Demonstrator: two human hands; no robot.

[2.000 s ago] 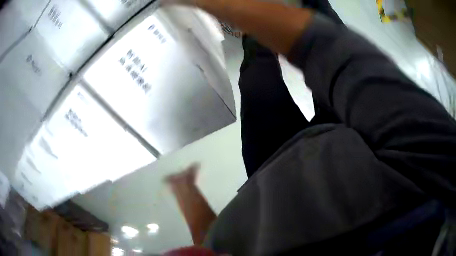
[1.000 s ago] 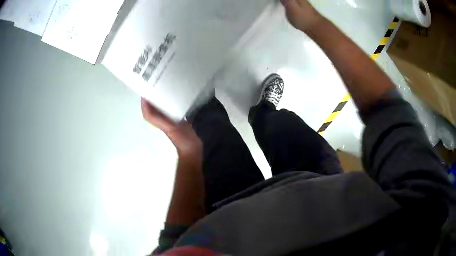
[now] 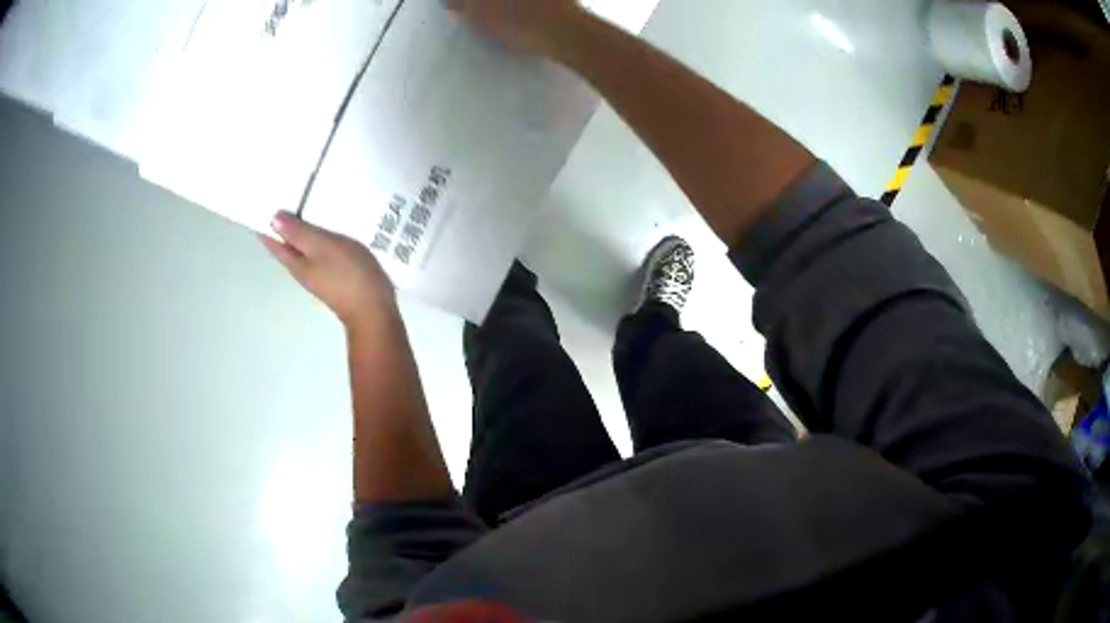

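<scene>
A white camera box (image 3: 475, 134) with black Chinese lettering lies beside other white boxes (image 3: 237, 122), with a narrow dark gap between them. My left hand (image 3: 335, 268) is at the near edge of the boxes by the gap, thumb and fingers slightly apart; its contact underneath is hidden. My right hand (image 3: 517, 18) is blurred at the top edge of the picture, over the far part of the lettered box. Its fingers are partly cut off or hidden.
Pale shiny floor (image 3: 183, 365) shows to the left. My legs and one patterned shoe (image 3: 667, 274) are below the box. At the right are yellow-black floor tape (image 3: 915, 146), a film roll (image 3: 980, 43), brown cartons (image 3: 1035, 158) and clear plastic film (image 3: 1022, 316).
The lettered box was between both hands; it now lies closer against the neighbouring boxes. My left hand has moved left to the gap, and my right hand left and inward over the box.
</scene>
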